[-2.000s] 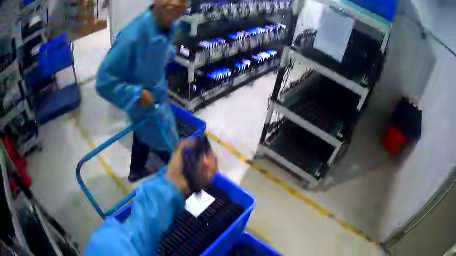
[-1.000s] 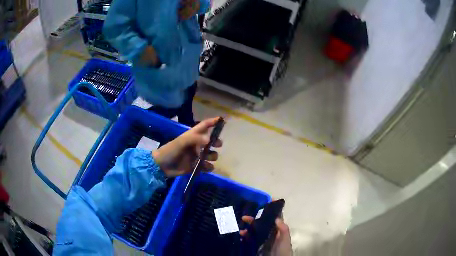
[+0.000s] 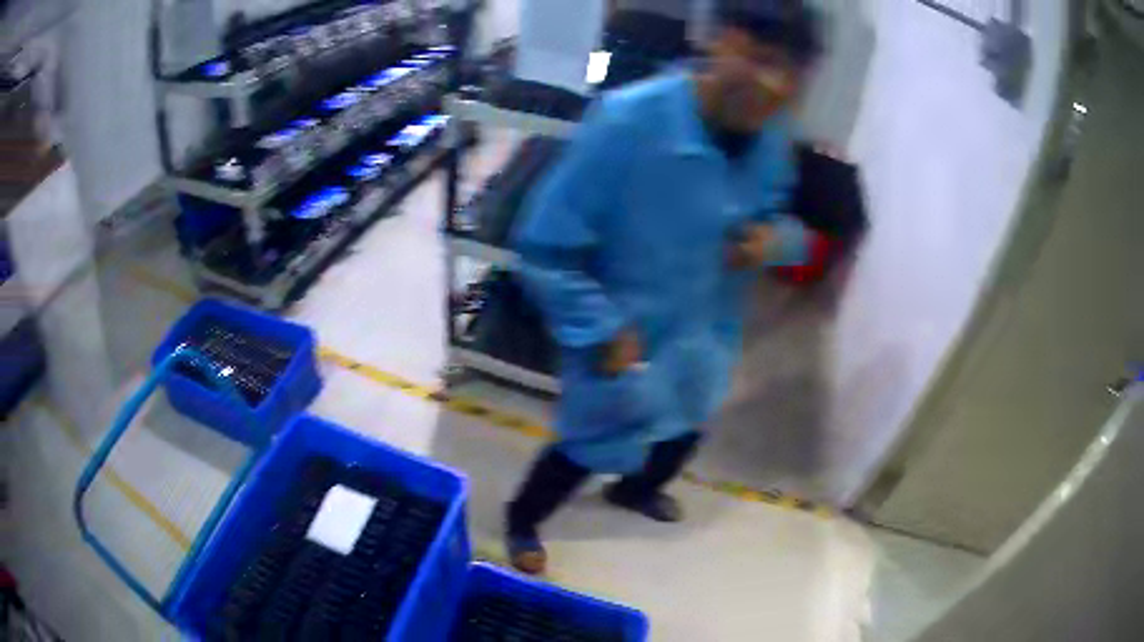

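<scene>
Neither of my hands is in view. Nearest in front of me is a large blue bin (image 3: 439,539) with rows of black units (image 3: 282,564) in it. A white paper slip (image 3: 343,519) lies on the units. Another blue bin (image 3: 627,625) is cut off by the bottom edge, with black units inside. A third, farther blue bin (image 3: 201,408) on the floor also holds black units. The picture is blurred.
A light blue trolley handle (image 3: 103,467) curves up left of the bins. A person in a blue smock (image 3: 652,251) stands beyond them. Shelf racks (image 3: 238,188) are behind, with a red and black container (image 3: 834,207) by the wall.
Both my hands and the black units they held have left the picture. The view has shifted, so the bins sit lower. The person has moved to the right.
</scene>
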